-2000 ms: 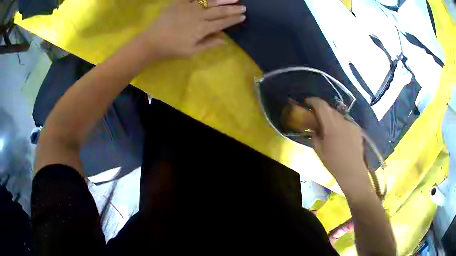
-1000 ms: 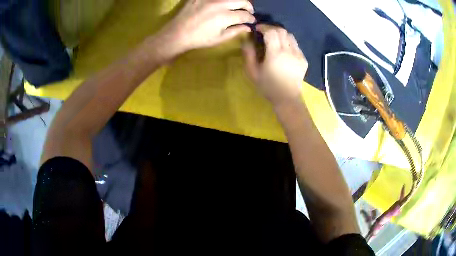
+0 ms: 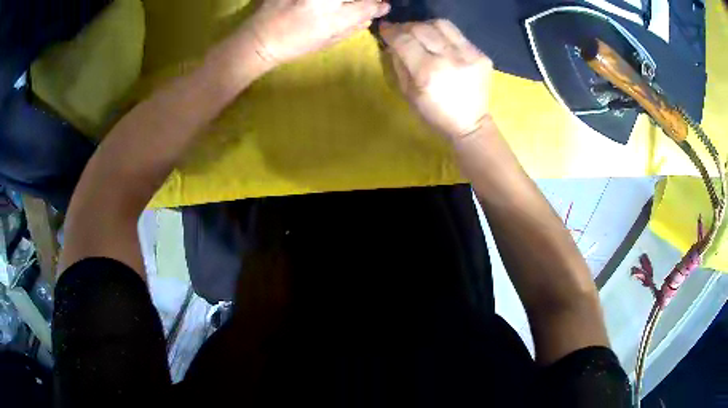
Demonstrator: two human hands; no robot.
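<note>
The dark navy garment (image 3: pixel 503 40) lies at the top, cut off by the picture's edge, with white areas at upper right. My left hand (image 3: pixel 315 28) is at its near left edge, fingertips on the cloth. My right hand (image 3: pixel 443 76) is beside it, fingers bent and pinching the garment's near edge. The steam iron (image 3: pixel 591 68), with a pale-rimmed dark plate and orange-brown wooden handle, rests on the garment to the right, touched by neither hand. What lies under my fingers is hidden.
The yellow table cover (image 3: pixel 311 143) spreads under the garment. Other dark garments (image 3: pixel 40 135) are heaped at the left edge. The iron's hose (image 3: pixel 650 339) hangs down at right with a pink wrapping (image 3: pixel 680 279). A tiled floor shows below the table.
My right hand has let go of the iron's handle and moved left to the garment's edge beside my left hand. The iron stays on the cloth. The view has turned and shifted.
</note>
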